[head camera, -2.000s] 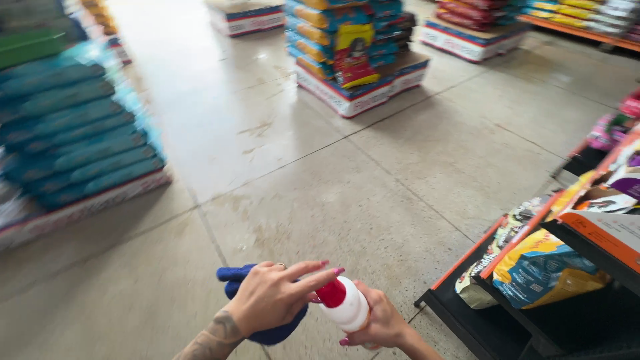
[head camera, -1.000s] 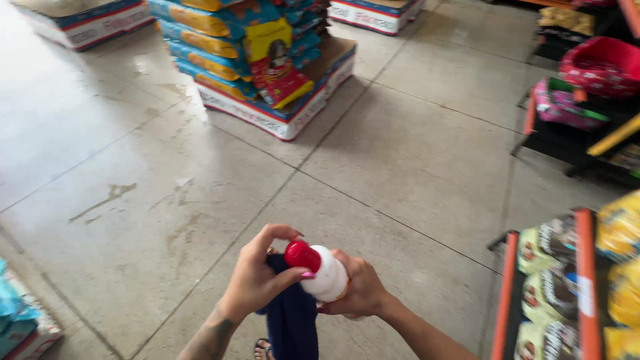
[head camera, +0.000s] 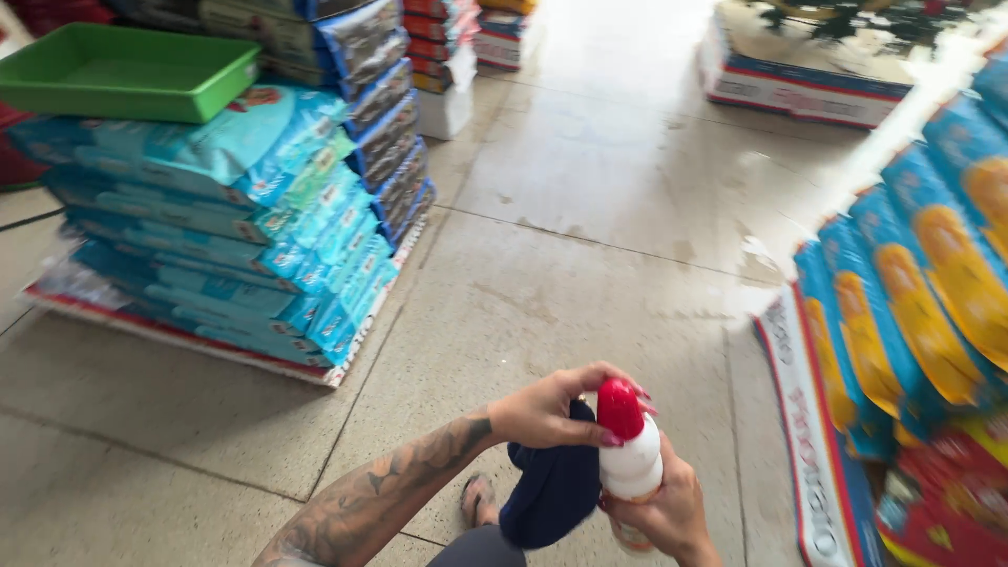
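A white plastic bottle (head camera: 632, 465) with a red cap (head camera: 620, 408) is held upright and a little tilted in front of me. My right hand (head camera: 669, 504) wraps round its lower body. The fingers and thumb of my left hand (head camera: 551, 405) close on the red cap from the left. A dark blue cloth (head camera: 551, 492) hangs below my left hand, beside the bottle; how it is held is partly hidden. The cap sits on the bottle.
On the left, light-blue bags (head camera: 236, 213) are stacked on a low platform, with a green plastic tray (head camera: 130, 71) on top. Blue and yellow bags (head camera: 882, 299) stand close on the right. A display base (head camera: 803, 90) is farther ahead on the tiled floor (head camera: 543, 276).
The view has swung left and moved along the aisle, and the shelf at the right has gone out of sight. Both hands stay on the bottle and its cap.
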